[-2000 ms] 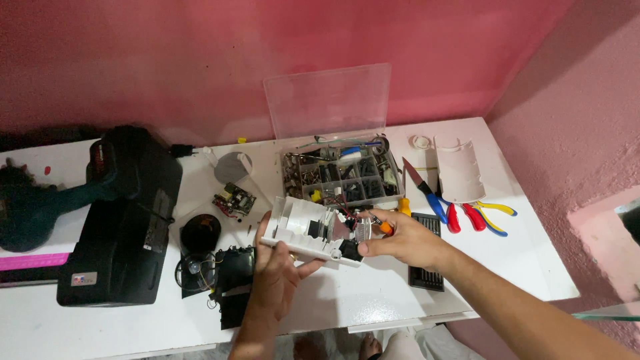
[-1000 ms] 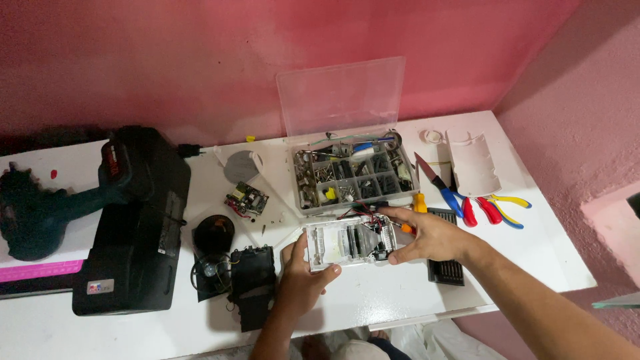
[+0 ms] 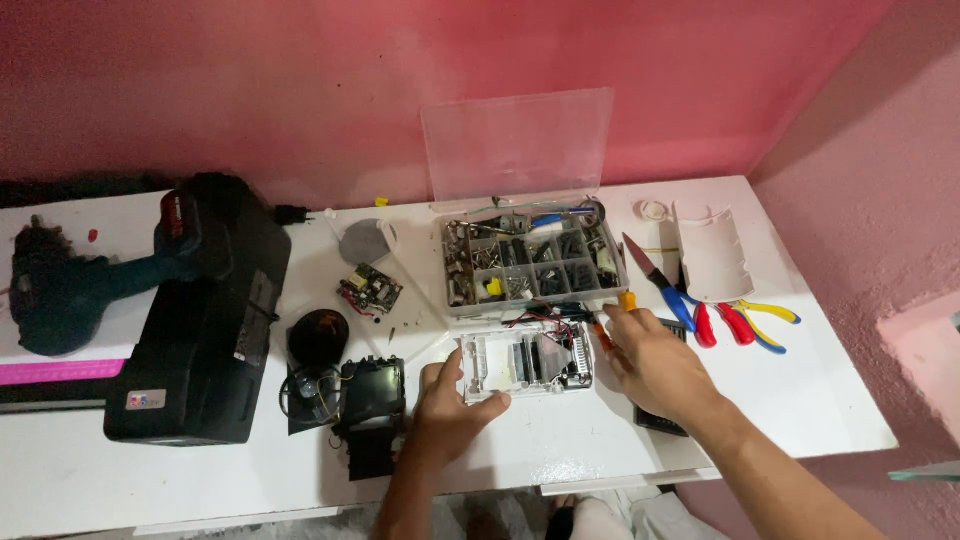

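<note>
A white plastic device housing (image 3: 491, 364) with black parts and red wires inside lies on the white table. My left hand (image 3: 454, 409) holds its left end, thumb along the near edge and fingers at the far corner. Just right of the housing, my right hand (image 3: 649, 360) has its fingertips at an orange-handled tool (image 3: 602, 337); whether it grips the tool is hard to tell. Another orange handle (image 3: 627, 301) shows beyond its fingers. Behind the housing stands a clear compartment box (image 3: 536, 304) of screws and small parts, its lid raised.
At left are a cordless drill (image 3: 120, 289) and a black machine (image 3: 195, 390). A circuit board (image 3: 371, 289), a black frame (image 3: 373, 390) and a round black part (image 3: 319, 337) lie nearer. To the right are a knife (image 3: 660, 281), pliers (image 3: 761, 322) and a curved white cover (image 3: 716, 255).
The housing, held up and tilted in both hands two seconds ago, now lies on the table with its inside facing up. My right hand has left it and moved right, to the orange-handled tool.
</note>
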